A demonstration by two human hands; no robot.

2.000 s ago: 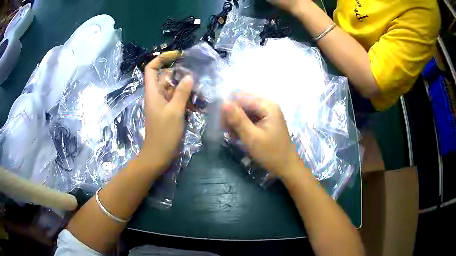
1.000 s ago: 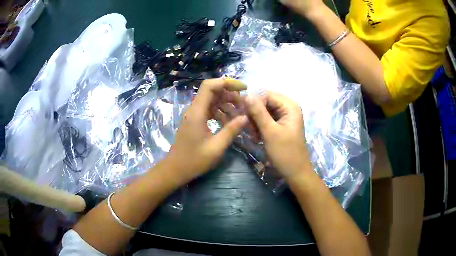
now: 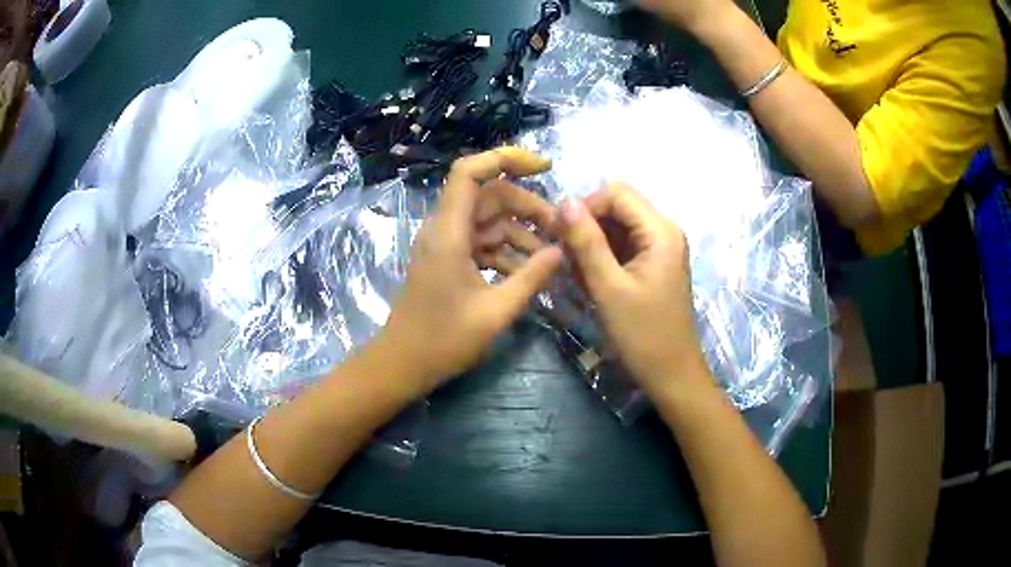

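My left hand (image 3: 460, 260) is in the middle, fingers curved and apart, a yellowish cover on its index fingertip (image 3: 523, 163). I see nothing clearly held in it. My right hand (image 3: 632, 271) meets its fingertips, thumb and index finger pinched together. Whether a thin clear bag is between them cannot be told. A bagged cable (image 3: 590, 359) with a metal plug lies below the hands. Bagged cables (image 3: 316, 288) lie in a heap at left. Clear plastic bags (image 3: 665, 150) form a bright heap at right. Loose black cables (image 3: 427, 111) lie beyond the hands.
White moulded parts (image 3: 78, 260) lie at far left, some under clear plastic. A pale tube (image 3: 100, 415) points in at lower left. A person in a yellow shirt (image 3: 926, 100) reaches over the table's far right side. A cardboard box (image 3: 887, 471) stands below the right edge.
Two seconds ago my left hand held a crumpled clear bag up at the middle. Both hands have since come together further right, and that bag no longer shows clearly. The view has shifted slightly.
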